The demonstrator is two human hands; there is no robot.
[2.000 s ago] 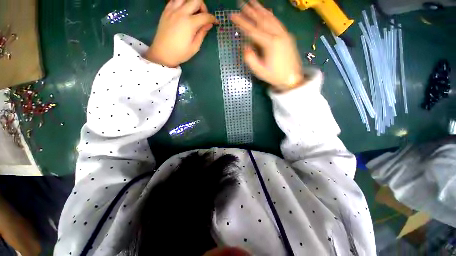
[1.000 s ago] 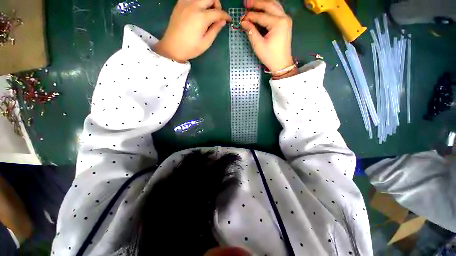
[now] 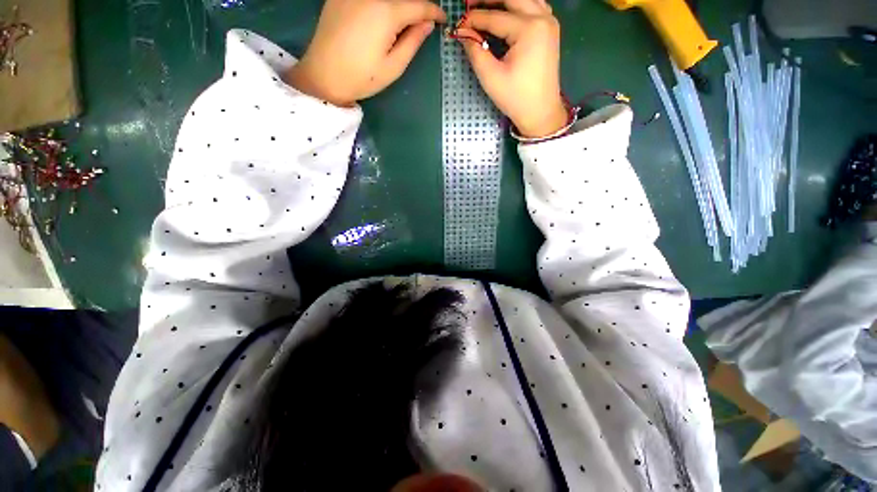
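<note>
The perforated strip [image 3: 471, 163] lies lengthwise on the green bench top in front of me, its far end at the top edge of the picture. My left hand [image 3: 370, 43] is at the strip's left side, thumb and fingers together at its far end; whether it pinches anything is too small to tell. My right hand [image 3: 519, 58] is at the strip's right side and holds a small wired component [image 3: 468, 35] with red lead and a white tip between thumb and fingers. Both hands are partly cut off by the top edge.
Translucent glue sticks [image 3: 755, 154] and a yellow glue gun [image 3: 681, 34] lie at the right, black parts [image 3: 854, 183] at the far right. Red-wired components [image 3: 53, 178] lie at the far left below a brown board [image 3: 37, 72]. Clear plastic film [image 3: 358, 233] lies left of the strip. Another person's sleeve [image 3: 817, 336] shows at right.
Both hands have come together at the strip's far end, and the right hand has the red-wired component in its fingers. The view has shifted slightly, with the far end now cut off.
</note>
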